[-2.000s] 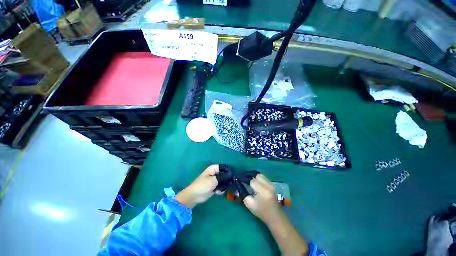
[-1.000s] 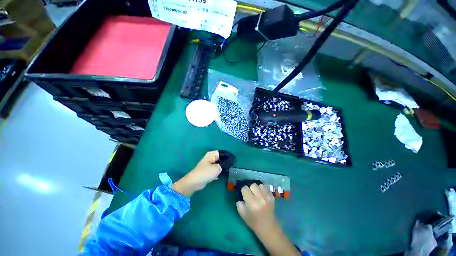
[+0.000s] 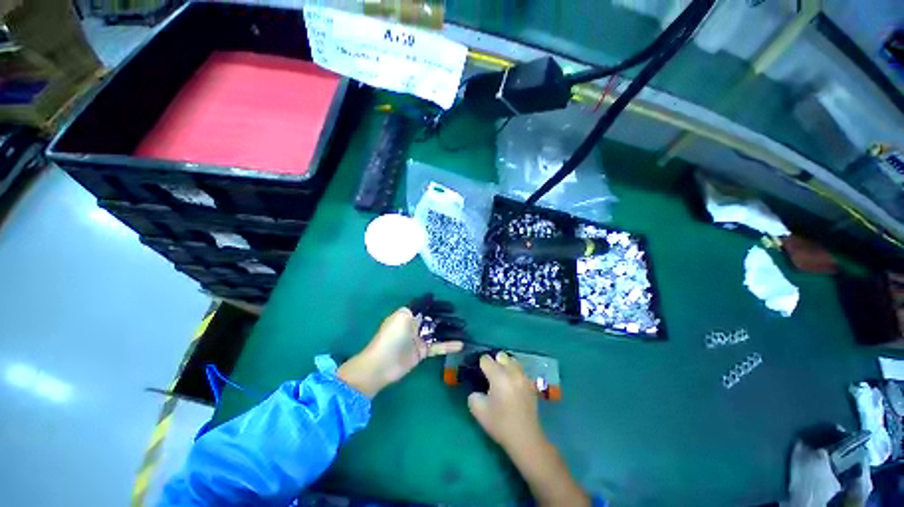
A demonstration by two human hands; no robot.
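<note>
A short fixture bar with orange-red ends lies on the green mat in front of me, with small silver parts at its right end. My left hand is left of the bar, palm turned up, its fingers in black coverings and partly spread. Small silver specks, which look like small parts, rest on these fingers. My right hand is over the middle of the bar, black-covered fingertips down on it and hiding part of it. Whether these fingers pinch a part cannot be seen.
The divided parts tray is behind the bar, with a black screwdriver across it. A clear bag and white dish are left of it. Stacked crates stand left. A coworker's gloved hand is lower right.
My hands were together over the bar, then parted. My left hand has since opened from a closed shape and turned palm up. My right hand remains at the bar. The view has shifted.
</note>
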